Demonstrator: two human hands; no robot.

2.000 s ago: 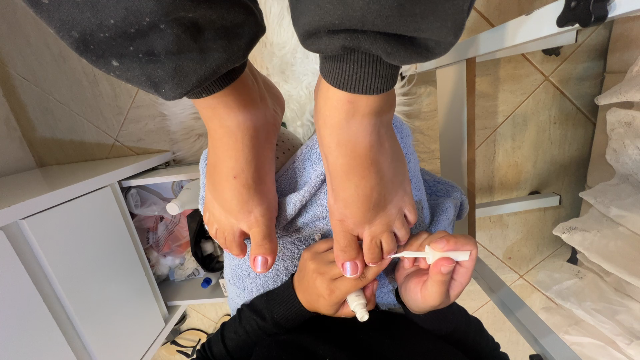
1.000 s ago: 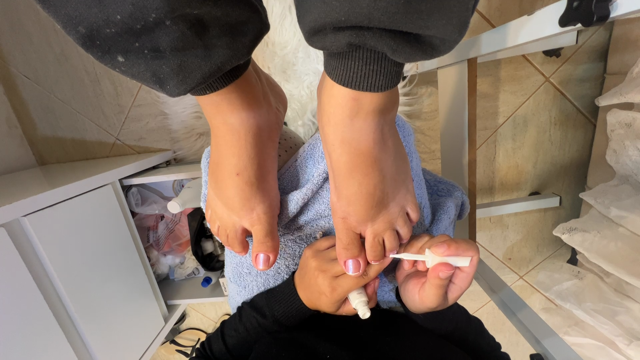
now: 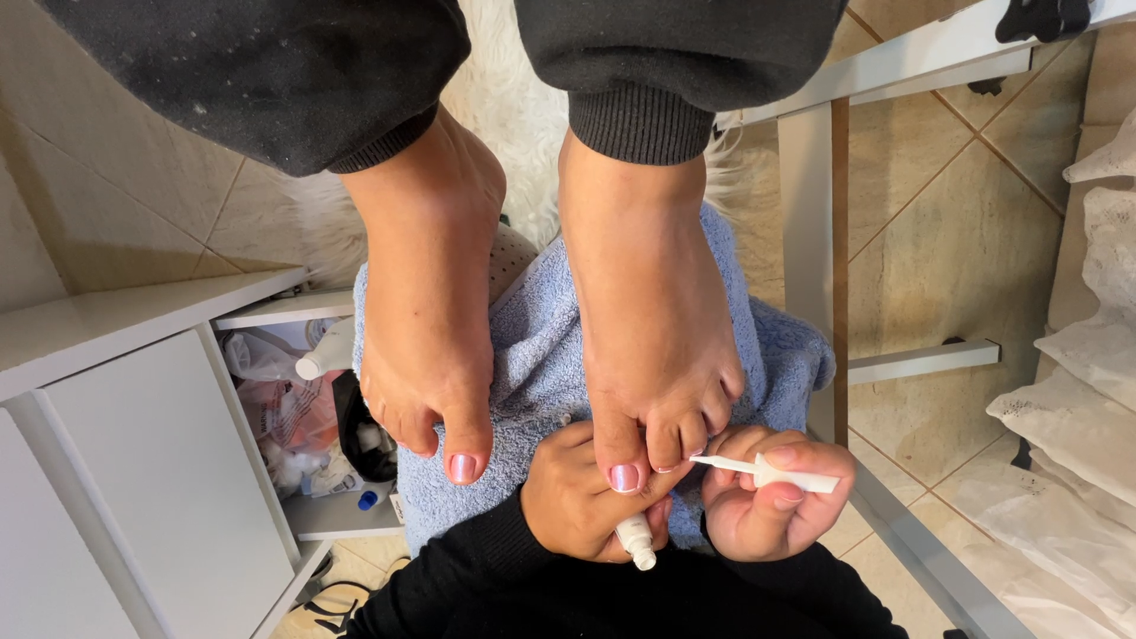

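Another person's two bare feet, one at the left [image 3: 426, 328] and one at the right [image 3: 652, 319], rest over a light blue towel [image 3: 537, 328]. My left hand [image 3: 581, 497] is at the toes of the right-hand foot and holds a small white open-necked bottle [image 3: 637, 540], tilted downward. In my right hand [image 3: 772, 497] is the white cap of a thin brush [image 3: 763, 470], pinched between thumb and fingers. The brush tip points left and meets or nearly meets a smaller toe. Shiny pinkish polish shows on both big toenails.
At the left stands a white cabinet [image 3: 169, 453] with an open drawer [image 3: 328, 524] holding plastic bags, a white bottle [image 3: 327, 351] and a blue cap [image 3: 367, 500]. A metal frame [image 3: 808, 266] rises at the right, with white lacy fabric [image 3: 1083, 417] beyond. White fur [image 3: 506, 115] lies behind the feet.
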